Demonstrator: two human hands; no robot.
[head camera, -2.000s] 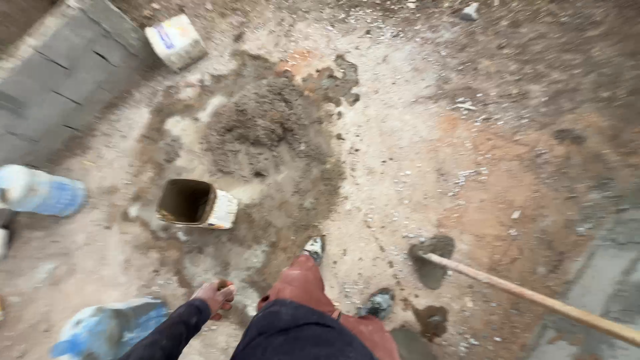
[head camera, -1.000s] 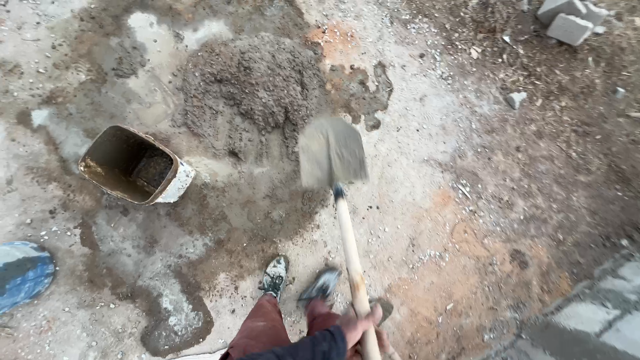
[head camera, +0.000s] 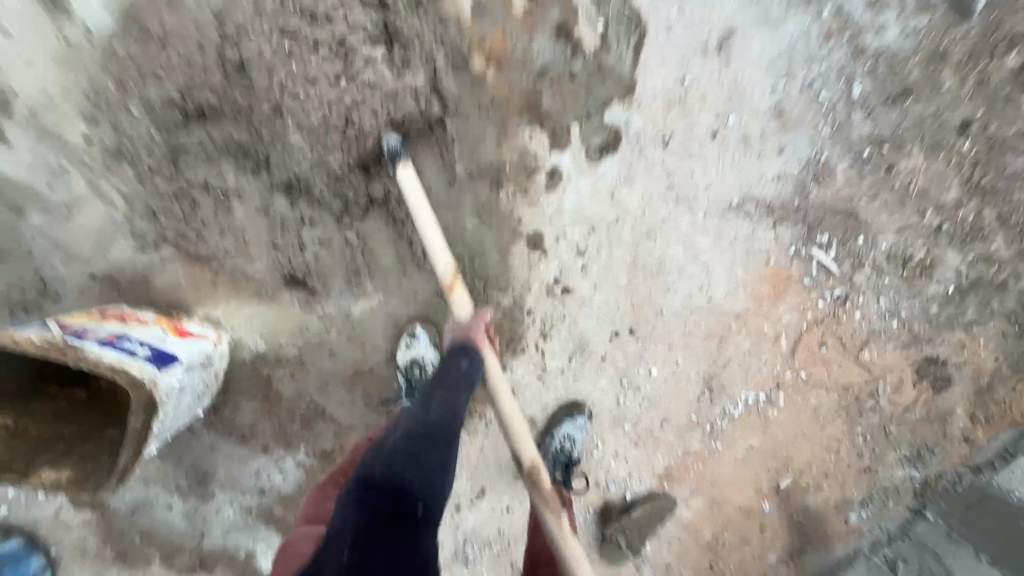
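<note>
My left hand (head camera: 474, 330), below a dark sleeve, is closed around the middle of the wooden shovel handle (head camera: 432, 232). The handle runs from the bottom centre up to the left. Its socket end meets the pile of wet mortar (head camera: 264, 120), and the blade is hidden in or behind the pile. My right hand is not in view; the handle's lower end leaves the bottom edge of the frame. A mortar-caked plastic bucket (head camera: 188, 376) with its mouth visible is at the lower left, apart from the shovel.
My shoes stand either side of the handle, the left shoe (head camera: 416, 360) nearer the pile, the right shoe (head camera: 566, 440) lower. A stone or mortar lump (head camera: 634, 524) lies beside the right one. Grey blockwork (head camera: 960, 520) borders the lower right; something blue (head camera: 22, 554) shows lower left.
Two seconds ago my left hand was off the shovel; now it grips the handle. Since one second ago the shovel has swung left and its blade has gone into the pile. The view is closer.
</note>
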